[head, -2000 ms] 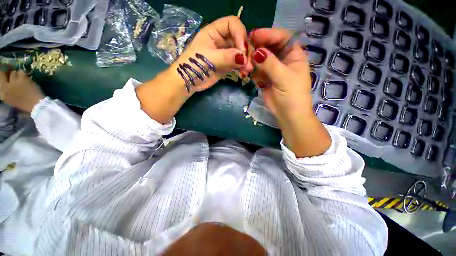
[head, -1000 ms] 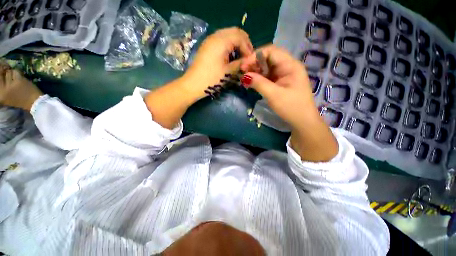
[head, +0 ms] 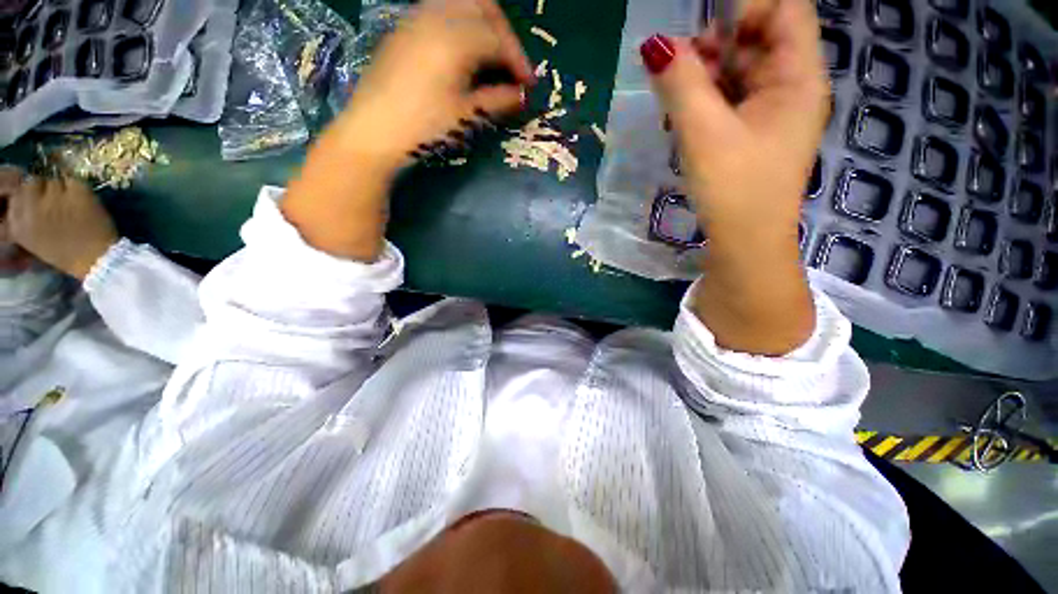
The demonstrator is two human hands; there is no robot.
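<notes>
My left hand [head: 424,81] is over the green bench, fingers curled, back up and slightly blurred; I cannot tell if it holds anything. Short dark adhesive strips [head: 453,137] lie in a row along the thumb side of its wrist and hand. My right hand [head: 748,128] is over the left part of the right-hand blister tray [head: 632,174], thumb apart from the bent fingers. A slim greyish shape shows at its fingers near the top edge, too blurred to name. Black watch case frames [head: 845,258] sit in the tray's pockets.
Beige liner scraps [head: 540,151] lie between my hands. Clear parts bags [head: 273,81] and another tray [head: 174,87] are at upper left, with a scrap pile [head: 116,157] near another person's hand [head: 64,221]. Silver loops, possibly scissors [head: 994,432], are at right.
My hands were together over the bench and are now apart. My right hand has moved right, over the tray; my left has moved left and up, uncovering the scraps.
</notes>
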